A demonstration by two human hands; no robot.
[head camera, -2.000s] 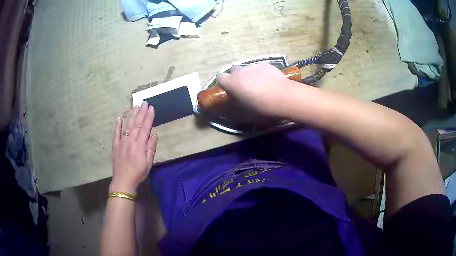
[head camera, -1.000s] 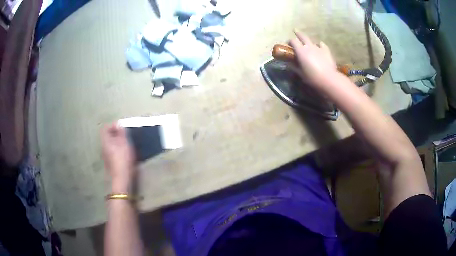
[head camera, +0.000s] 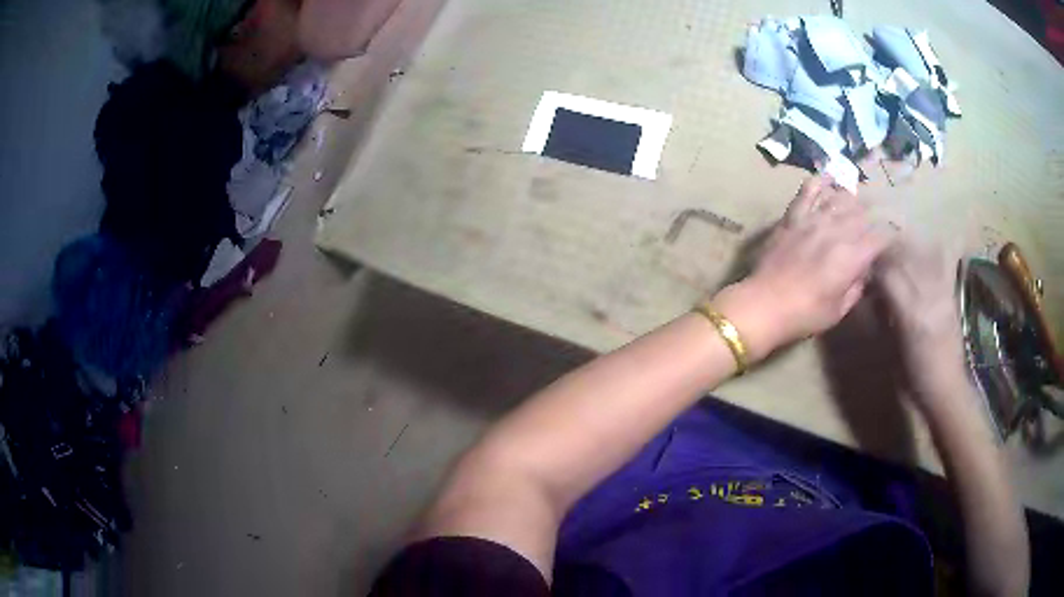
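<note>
The white piece (head camera: 653,146) with its dark rectangle (head camera: 593,141) lies flat and alone on the far left part of the table. The heap of light-blue fabric pieces (head camera: 846,88) lies at the far right. My left hand (head camera: 817,259), with a gold bracelet, is at the heap's near edge, its fingertips by a small white bit of fabric. My right hand (head camera: 916,286) is close beside it on the right and blurred. Whether either hand grips a piece is hidden. The iron (head camera: 992,338) stands untouched at the right, with its orange-brown handle (head camera: 1027,283).
The beige table (head camera: 467,233) has a brown angled mark right of its middle. Its near left corner juts out over the floor. Piles of dark, blue and red cloth (head camera: 152,222) lie on the floor at the left. The purple apron (head camera: 723,501) is at the near edge.
My right hand has let go of the iron and come beside my left hand. My left hand has left the white piece and moved right to the heap. The view has swung left.
</note>
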